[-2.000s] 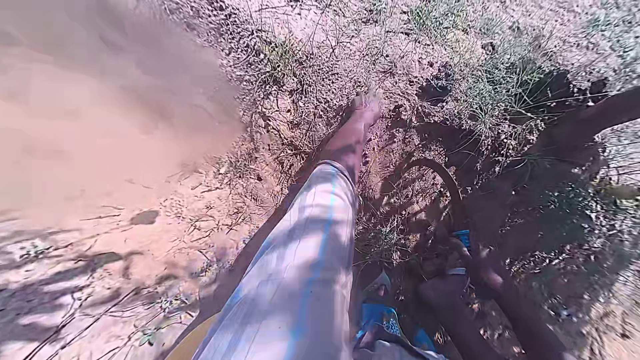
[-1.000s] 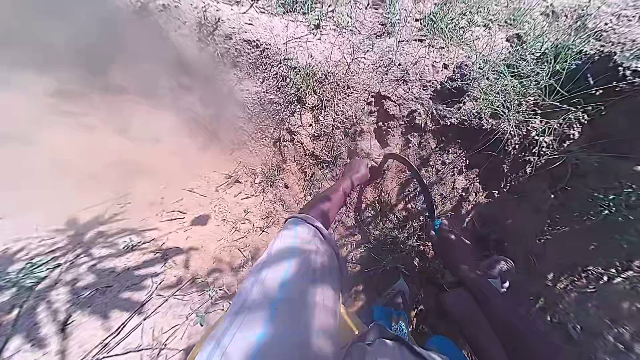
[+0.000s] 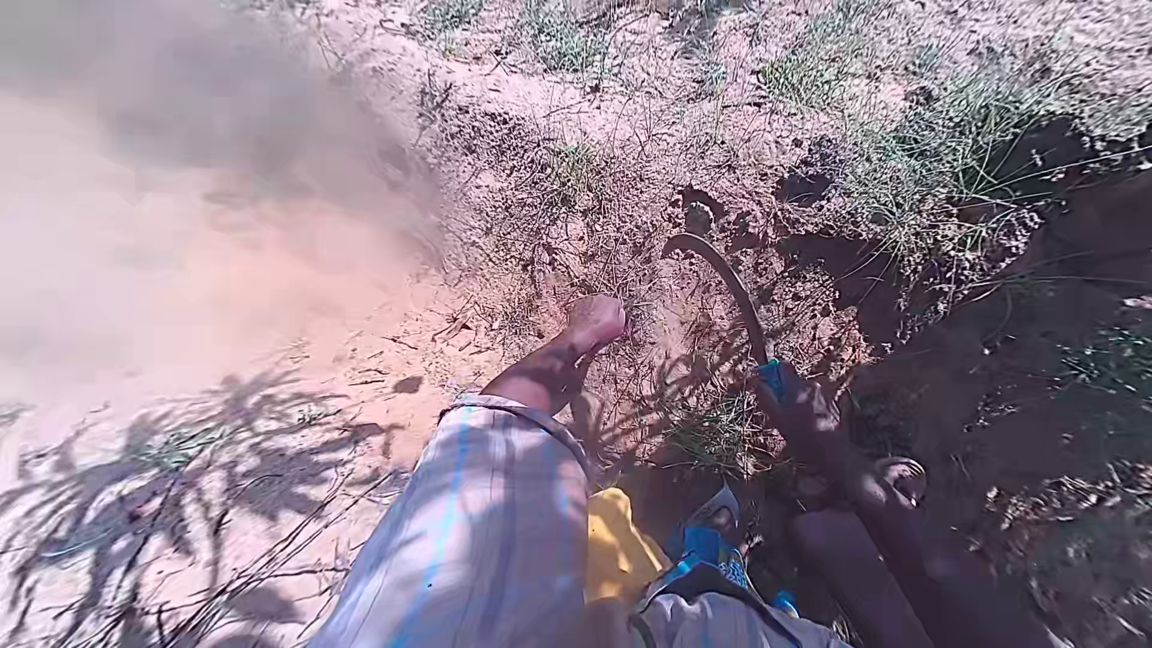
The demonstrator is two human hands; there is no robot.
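Observation:
My right hand (image 3: 801, 405) is closed around the blue-wrapped handle (image 3: 771, 380) of a sickle. The sickle's curved, dark metal blade (image 3: 733, 283) points up and away, its tip bending left over the soil. My left hand (image 3: 596, 322) reaches out from a rolled, striped sleeve (image 3: 486, 513) as a closed fist, low over dry stems and dirt. It is left of the blade and apart from it. Whether thin stems are in the fist cannot be made out. Dry weeds (image 3: 576, 171) stand beyond both hands.
Green grass tufts (image 3: 945, 171) overhang a shaded hollow in the ground at right. Pale, bare soil with twigs (image 3: 270, 540) lies at left, its upper part blurred. Below my arms are a yellow item (image 3: 621, 549) and a foot beside blue patterned material (image 3: 711, 553).
The sickle blade, beside my left hand one second ago, is now farther right, apart from it. My left hand was farther out two seconds ago and is now drawn back.

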